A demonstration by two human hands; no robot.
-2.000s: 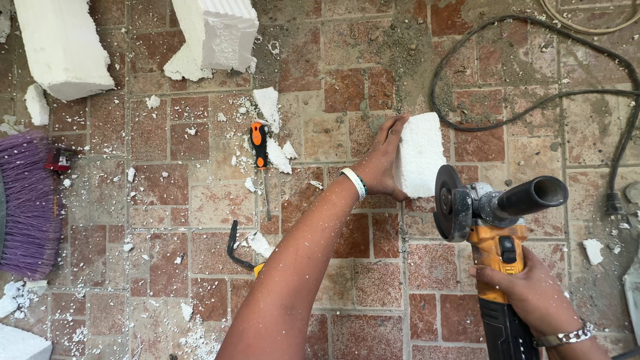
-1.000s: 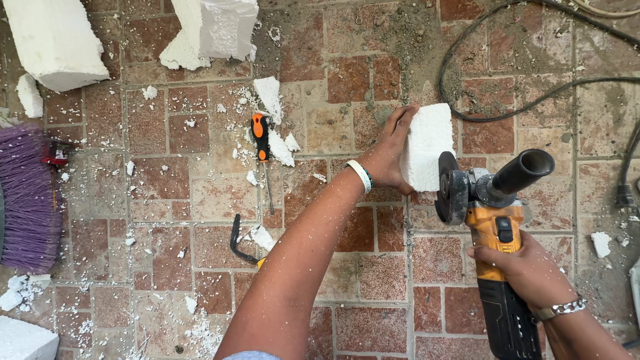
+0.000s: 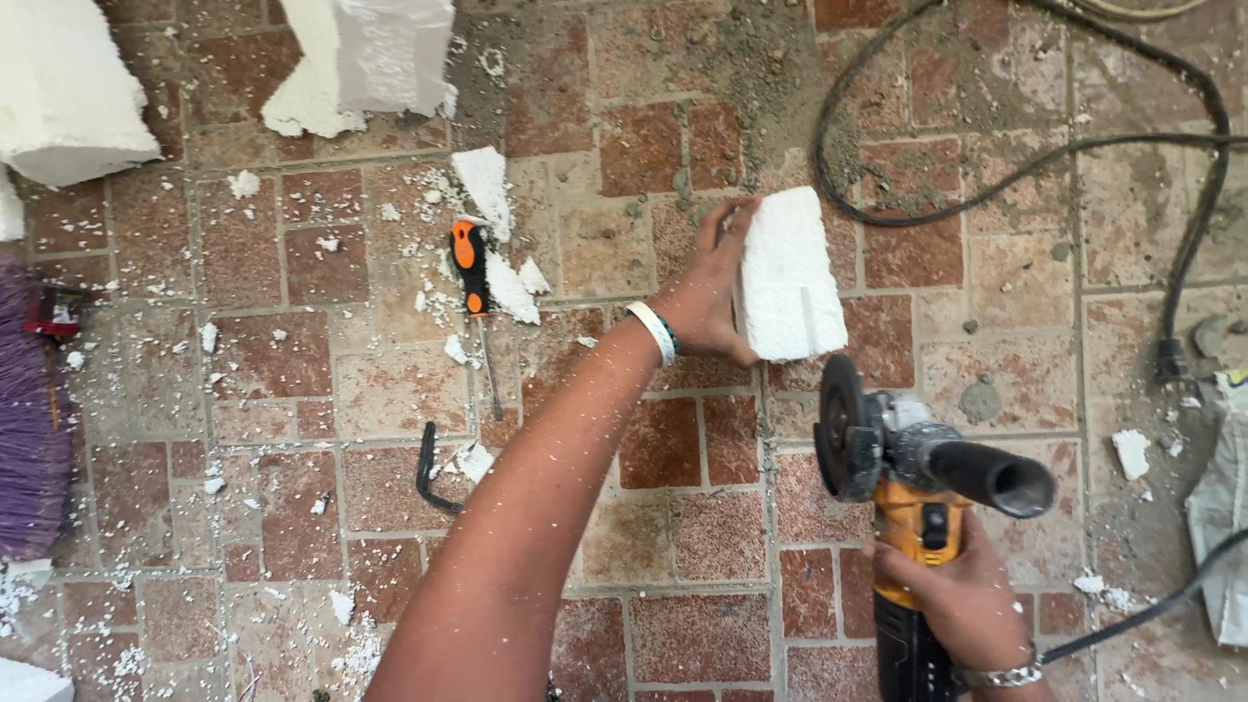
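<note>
My left hand (image 3: pixel 710 283) grips the left side of a white foam block (image 3: pixel 795 278) on the tiled floor; a short groove shows in the block's lower face. My right hand (image 3: pixel 960 595) is closed round the yellow and black body of an angle grinder (image 3: pixel 921 546). The grinder's disc (image 3: pixel 840 414) stands just below the block's lower right corner, apart from it. A black side handle (image 3: pixel 990 478) points right. Left of my forearm lie an orange and black screwdriver (image 3: pixel 470 268) and a black bent tool (image 3: pixel 427 468), partly hidden by the arm.
Large white foam pieces (image 3: pixel 73 97) (image 3: pixel 390 58) lie at the upper left. A purple broom (image 3: pixel 29 419) is at the left edge. A black cable (image 3: pixel 975 200) loops at the upper right, and a pale sack (image 3: pixel 1219 507) lies at the right edge. Foam crumbs litter the tiles.
The grinder has moved down, away from the block, which its disc overlapped or met in the earlier frames. A groove now shows in the block's face. My left hand still grips the block.
</note>
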